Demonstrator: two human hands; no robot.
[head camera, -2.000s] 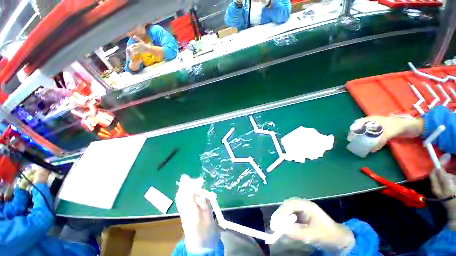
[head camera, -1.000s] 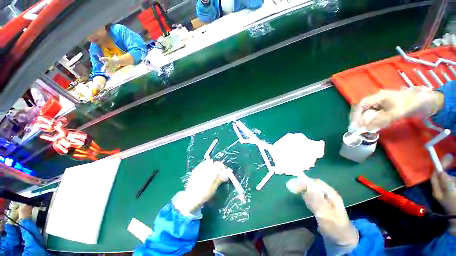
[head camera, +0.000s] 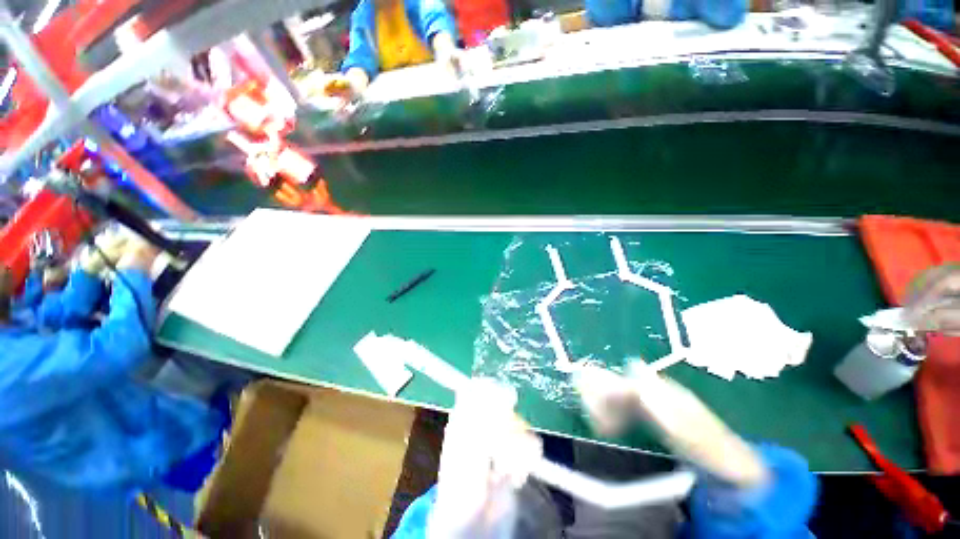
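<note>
My left hand (head camera: 490, 453), in a white glove, is at the bench's front edge, closed on a bent white strip (head camera: 605, 490). The strip's upper end reaches over a small white card; its lower part hangs over my lap. My right hand (head camera: 679, 416) is blurred, over the front edge of the clear film (head camera: 505, 337), near the lower ends of the strips there. Whether it grips anything is unclear. Two bent white strips, a left one (head camera: 555, 328) and a right one (head camera: 671, 316), lie on the film. A crumpled white wipe (head camera: 747, 337) lies right of them.
A white board (head camera: 268, 279) and a dark thin stick (head camera: 411, 284) are at left, an open carton (head camera: 326, 463) below. At right are a whitish container (head camera: 879, 363) with another person's hand by it, an orange-red tray (head camera: 911, 253) and a red tool (head camera: 895, 479). Someone in blue sits at left.
My left hand has moved from the film back to the front edge and now holds a strip. My right hand has moved left to the film's edge. The view has turned and shifted.
</note>
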